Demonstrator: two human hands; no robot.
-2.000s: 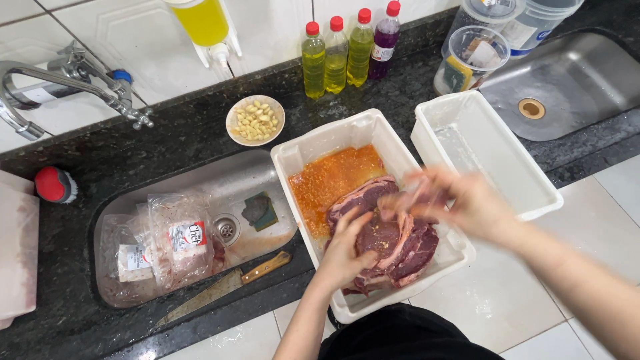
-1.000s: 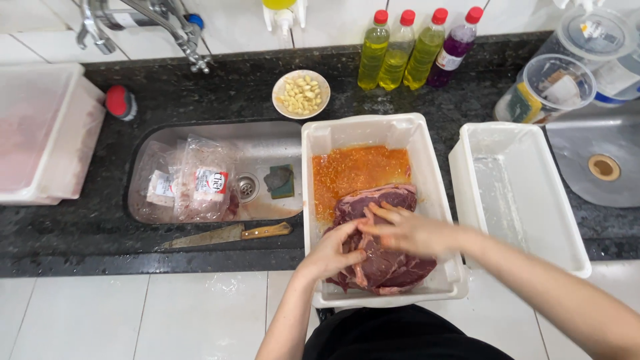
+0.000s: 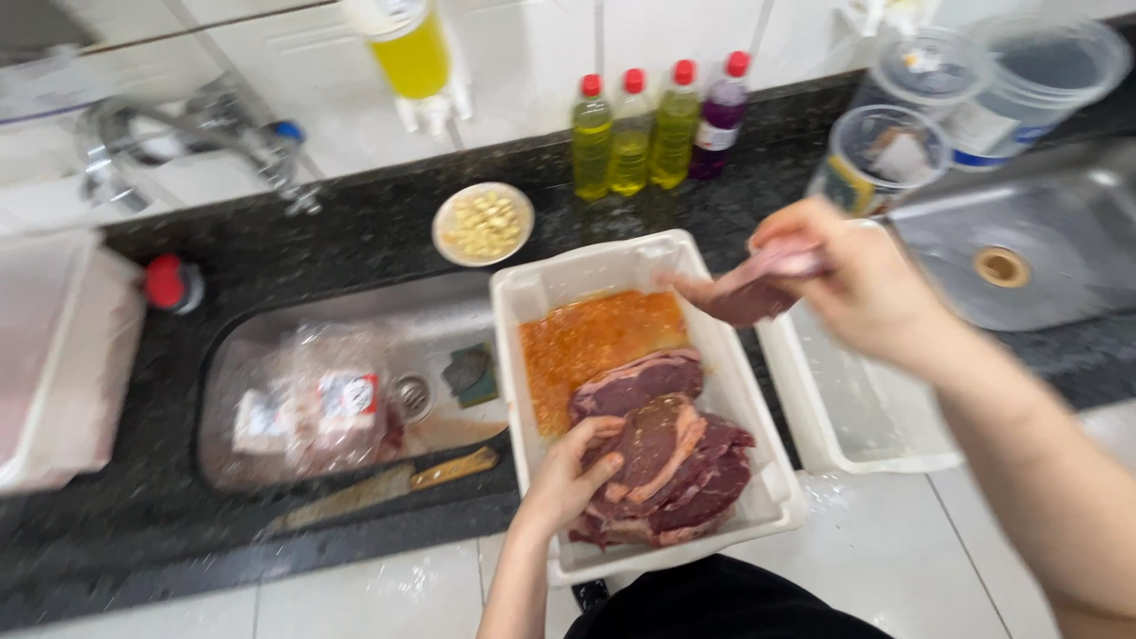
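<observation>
A white plastic tub (image 3: 784,497) holds an orange marinade (image 3: 595,342) at its far end and a pile of raw meat slices (image 3: 710,461) at its near end. My right hand (image 3: 852,275) is raised over the tub's right edge, its fingers closed on a raw meat slice (image 3: 754,288) with a pale fat edge; the hand is a little blurred. At the left side of the pile, my left hand (image 3: 577,470) rests with its fingers apart on the top slice. One more slice (image 3: 639,386) lies just beyond it, against the marinade.
Left of the tub, a steel sink (image 3: 444,306) holds clear plastic packages (image 3: 333,399) and a sponge (image 3: 470,374). A knife (image 3: 390,484) lies along its front edge. Behind stand a bowl of peeled garlic cloves (image 3: 484,224) and several bottles (image 3: 630,142). A second white tub (image 3: 825,426) is at the right.
My right hand has risen from the meat pile toward the upper right, now with a slice in its grip. My left hand has stayed at the pile. The view has turned.
</observation>
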